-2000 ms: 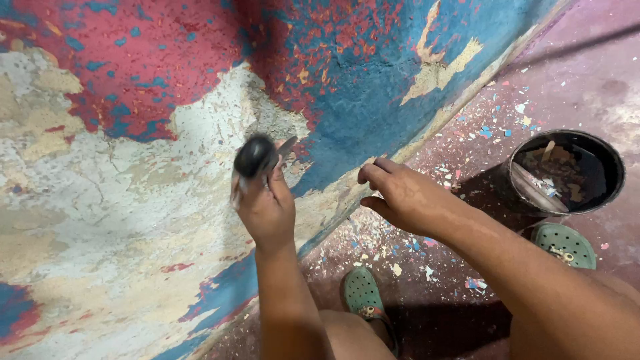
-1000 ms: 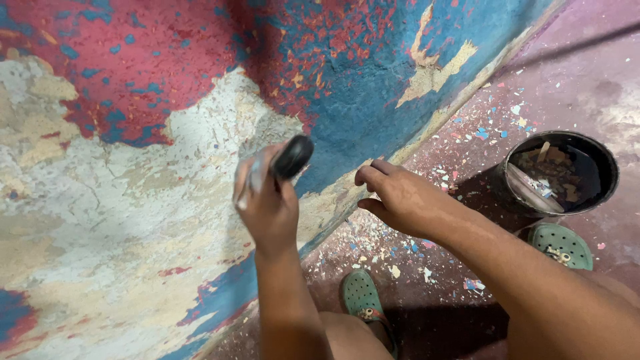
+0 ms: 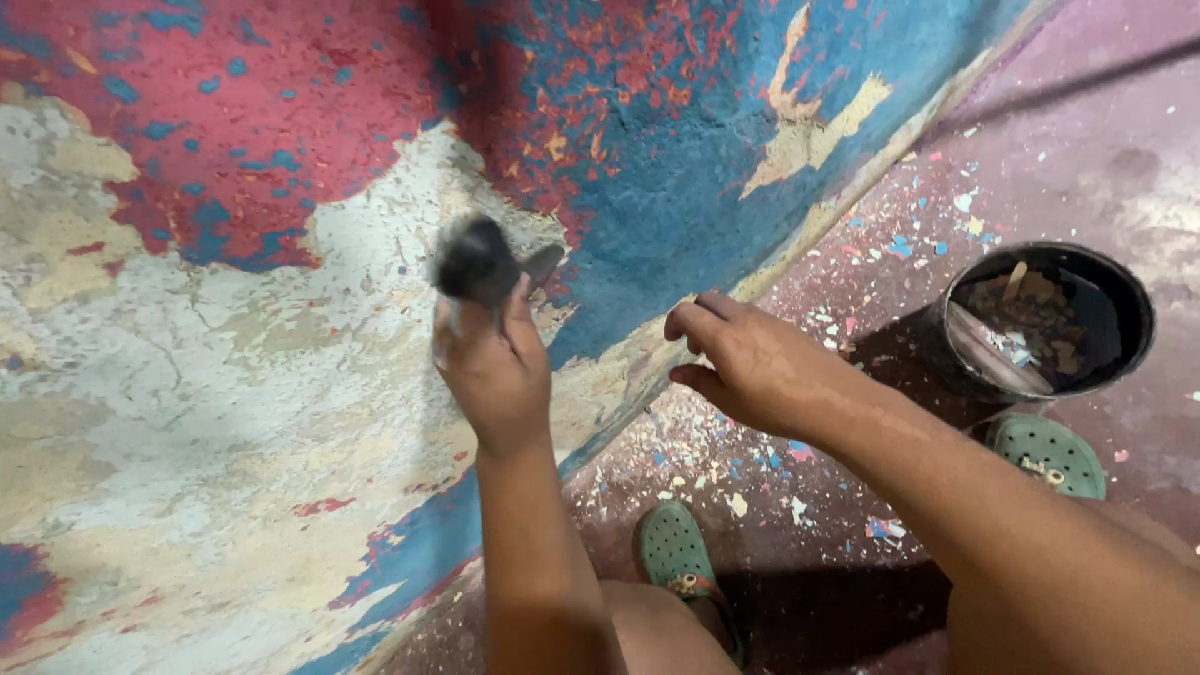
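Note:
My left hand (image 3: 497, 370) is closed around a hand tool with a rounded black handle (image 3: 476, 262), blurred by motion. A flat, dark blade-like part (image 3: 544, 264) shows beside the fingers at the edge of the bared patch; the tool's exact kind cannot be told. The painted wall (image 3: 656, 225) carries peeling red and blue paint over white and cream layers. My right hand (image 3: 741, 361) holds nothing, its fingers loosely bent and apart, near the foot of the wall.
A black bucket (image 3: 947, 361) with dark liquid, paint scraps and a pale curved piece stands on the floor at right. Paint flakes (image 3: 741, 459) litter the reddish floor along the wall. Green clogs (image 3: 677, 548) are on my feet, one close to the bucket.
The black handle in my left hand has swung from the right of the fist to above it, and turned back much as it was two seconds ago. My right hand has barely moved.

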